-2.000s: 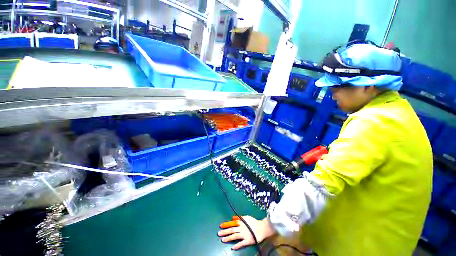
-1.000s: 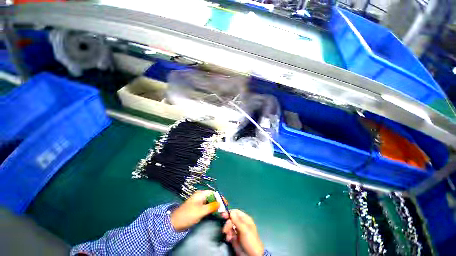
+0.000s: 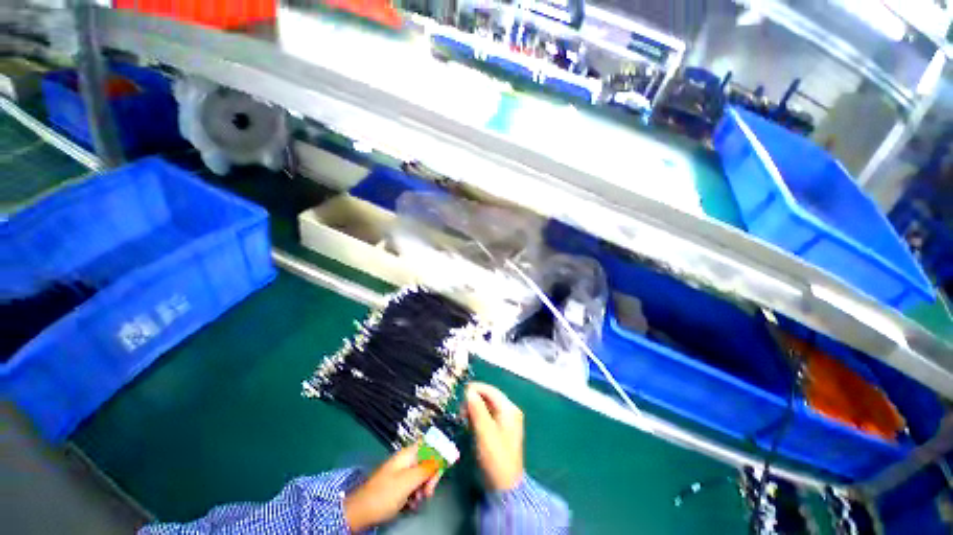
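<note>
A dense row of black cable leads [image 3: 392,361] with silvery-white ends lies on the green bench. My left hand [image 3: 392,486] is at the near side of the row and holds a small green and white piece [image 3: 438,449] between thumb and fingers; an orange cot shows at the fingertip. My right hand [image 3: 495,434] is just right of the row's near end, fingertips together by the lead ends. Whether a lead is between its fingers is too blurred to tell.
A blue bin [image 3: 136,303] with black leads stands at left. Under the shelf are a cream tray [image 3: 350,246], a clear plastic bag [image 3: 470,235], a reel [image 3: 235,123] and a blue bin with orange parts [image 3: 849,397]. A white wire [image 3: 570,332] sticks out over the bench edge. More leads [image 3: 768,507] lie at lower right.
The view has swung left from the neighbouring worker to the pile of leads. Since one second ago my right hand has moved up and apart from my left hand, which still holds the green and white piece.
</note>
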